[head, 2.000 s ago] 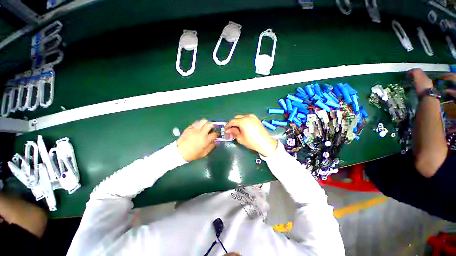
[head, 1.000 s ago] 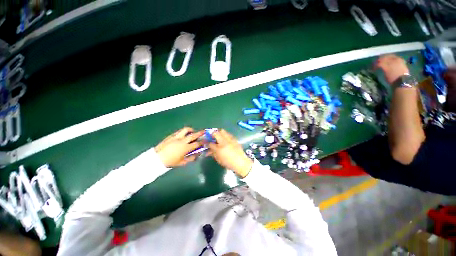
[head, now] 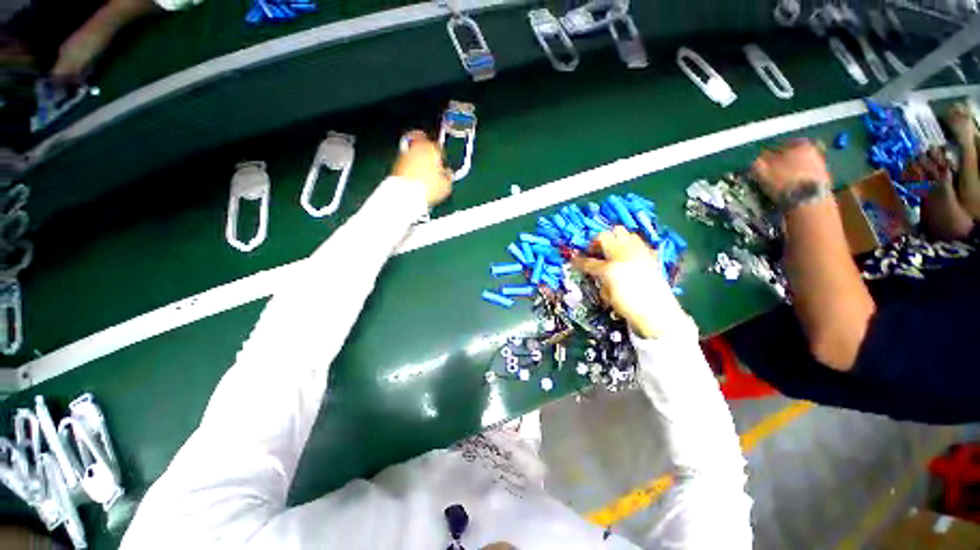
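My left hand [head: 422, 172] is over the belt beyond the white strip. It is closed on a white housing [head: 412, 141], mostly hidden under the hand. A housing with a blue band across its head [head: 460, 121] lies just right of it. Two all-white housings [head: 328, 174] [head: 248, 206] lie to its left. My right hand [head: 623, 274] reaches into the heap of blue cells [head: 553, 231], boards and wires. Its fingertips are among the parts, and whether they grip one cannot be told.
A jumbled pile of white housings [head: 59, 462] is at the lower left. Small silvery discs [head: 523, 360] lie at the heap's near edge. A neighbour's arm [head: 822, 279] is at the right, by another parts heap [head: 736, 210]. More housings [head: 705, 77] lie along the belt.
My hands were together on a small piece at the bench and have parted: the left out to the belt, the right to the heap. A blue-banded housing now lies on the belt. The view has shifted.
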